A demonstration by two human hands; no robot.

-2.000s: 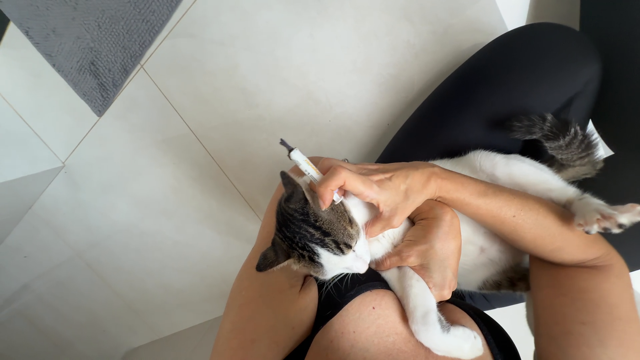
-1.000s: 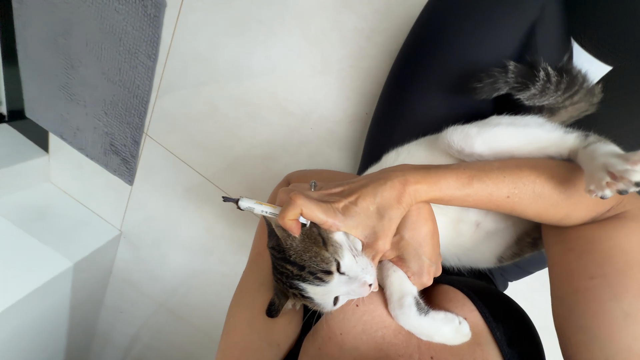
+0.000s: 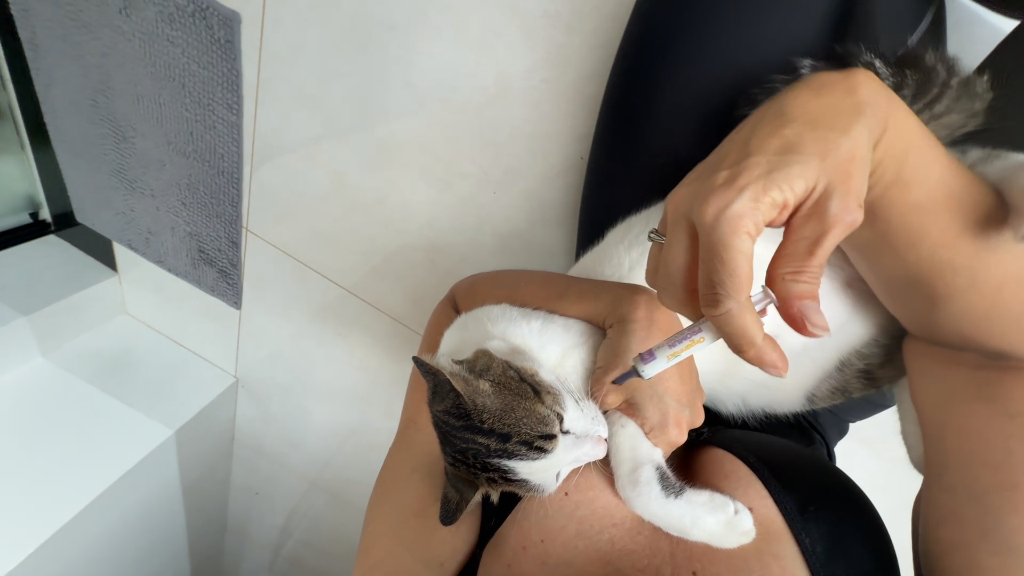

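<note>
A white and brown tabby cat [image 3: 512,424] lies across the person's lap and chest, its head at lower middle, mouth closed. My left arm wraps around its neck, and my left hand [image 3: 652,368] is closed around the upper part of a white foreleg [image 3: 680,504], whose paw rests on the chest. My right hand [image 3: 768,216], wearing a ring, is above the cat's body. Between its thumb and fingers it holds a small white oral syringe [image 3: 680,348] with printing. The dark tip points down-left, over the back of my left hand, near the cat's muzzle.
A grey textured mat [image 3: 152,136] lies on pale floor tiles [image 3: 424,144] at upper left. White block-like steps or ledges [image 3: 96,432] stand at lower left. A leg in black leggings [image 3: 672,104] is bent behind the cat, whose fluffy tail [image 3: 944,88] is at upper right.
My right hand has moved away from the cat's head to above its body, and the syringe is turned, its tip now near the muzzle. My left hand stays at the foreleg. The view has shifted.
</note>
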